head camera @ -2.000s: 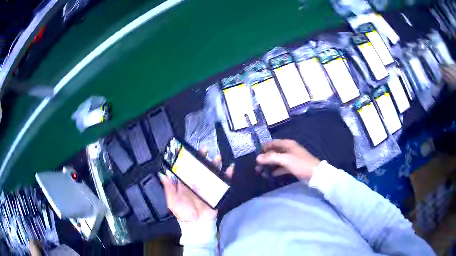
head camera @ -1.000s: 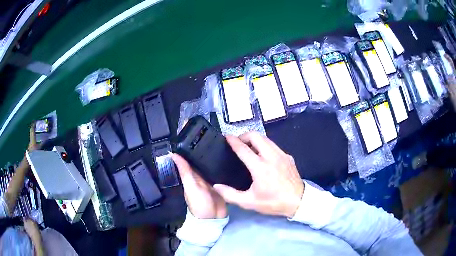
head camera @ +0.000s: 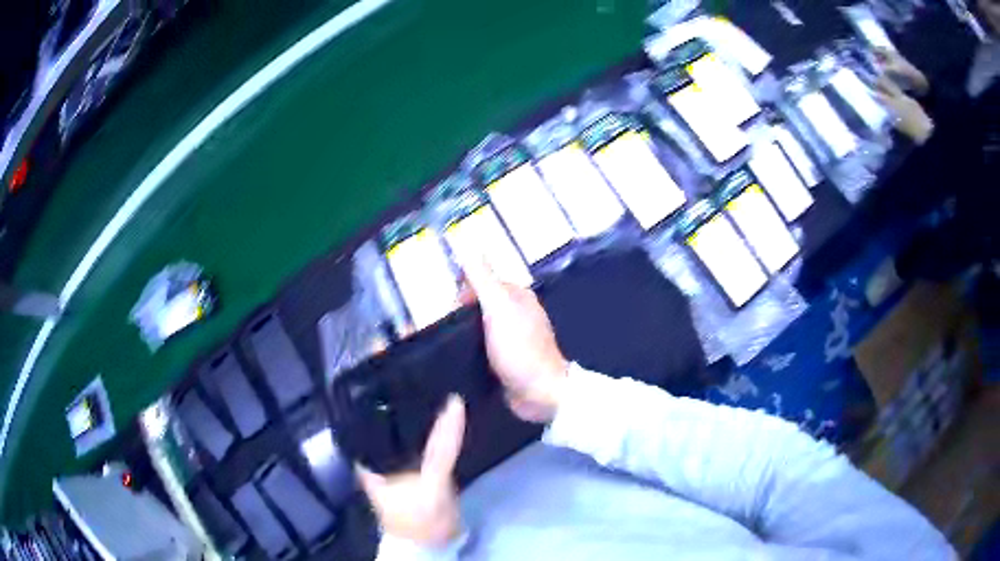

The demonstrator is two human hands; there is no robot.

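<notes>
A closed black unit (head camera: 411,389) is held above the bench at the lower middle, its black side up, blurred. My left hand (head camera: 422,488) holds it at the near left edge, thumb on top. My right hand (head camera: 521,340) grips its right part from the far side. Black back covers (head camera: 274,356) lie in two rows to the left. Open units with white faces (head camera: 526,208) lie in a row on bubble bags behind the held unit. What is under the held unit is hidden.
A green conveyor belt (head camera: 362,121) runs behind the bench, carrying a bagged unit (head camera: 175,305) and a smaller one. A white bench machine (head camera: 126,515) stands at lower left. More units on bubble wrap (head camera: 757,329) lie right. Another person's hand (head camera: 905,99) is at upper right. Cartons (head camera: 921,362) sit lower right.
My right hand has moved from the unit's near right side to its far side. The unit is turned flatter. The view has shifted, moving the bench items left and down.
</notes>
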